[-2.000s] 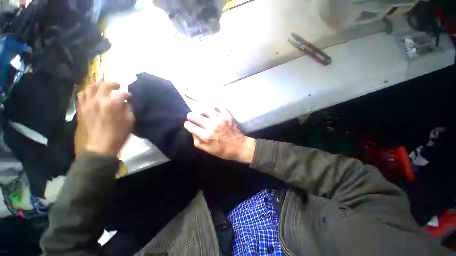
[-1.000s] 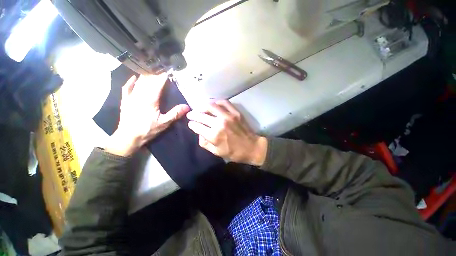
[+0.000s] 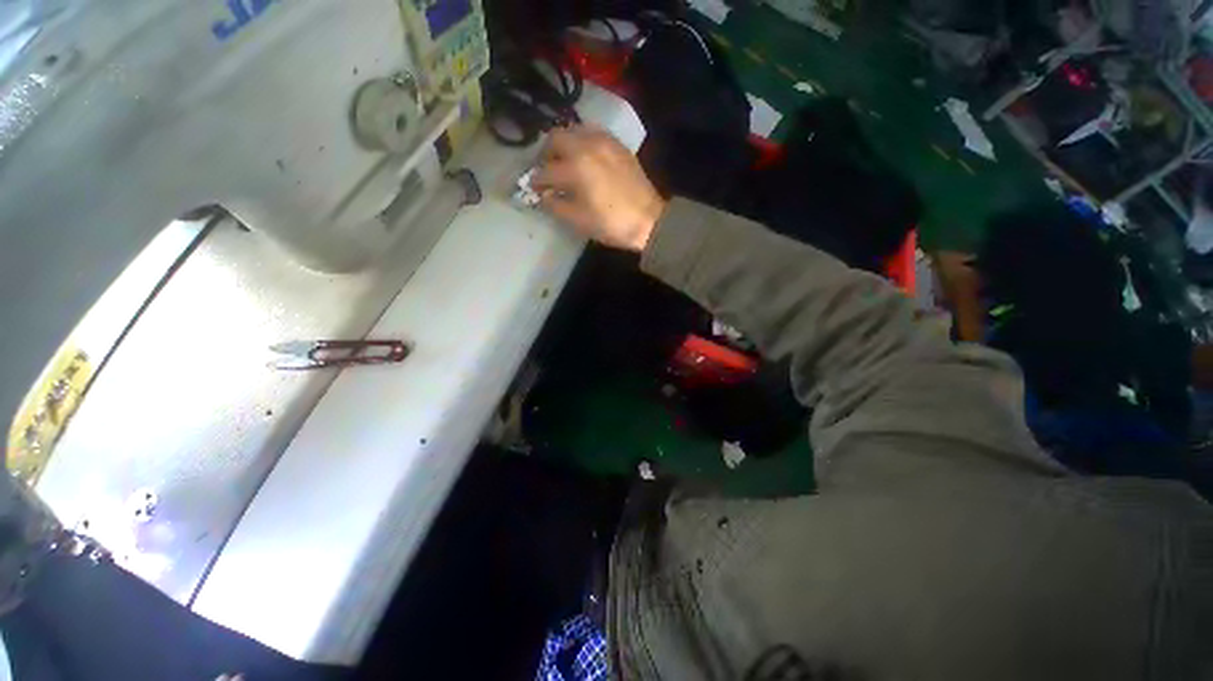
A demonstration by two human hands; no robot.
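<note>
My right hand [image 3: 592,184] is at the far end of the white table, its fingertips at a small cluster of pale, shiny pieces [image 3: 528,190]. Whether the fingers hold any piece cannot be told. Dark red thread snips [image 3: 357,351] lie on the machine bed, blades to the left. A dark fabric piece [image 3: 146,625] lies at the needle area at the lower left. Only a tiny bit of skin, perhaps my left hand [image 3: 229,677], shows at the bottom edge; the rest is cut off.
The off-white sewing machine arm [image 3: 306,160] spans the upper left. Black looped scissors [image 3: 532,100] lie at the table's far end. Red-rimmed baskets [image 3: 718,357] with dark fabric stand on the green floor [image 3: 625,432] to the right, among scraps.
The view has swung right. My right hand has left the fabric by the needle and reached the table's far end. My left hand has almost gone out of view.
</note>
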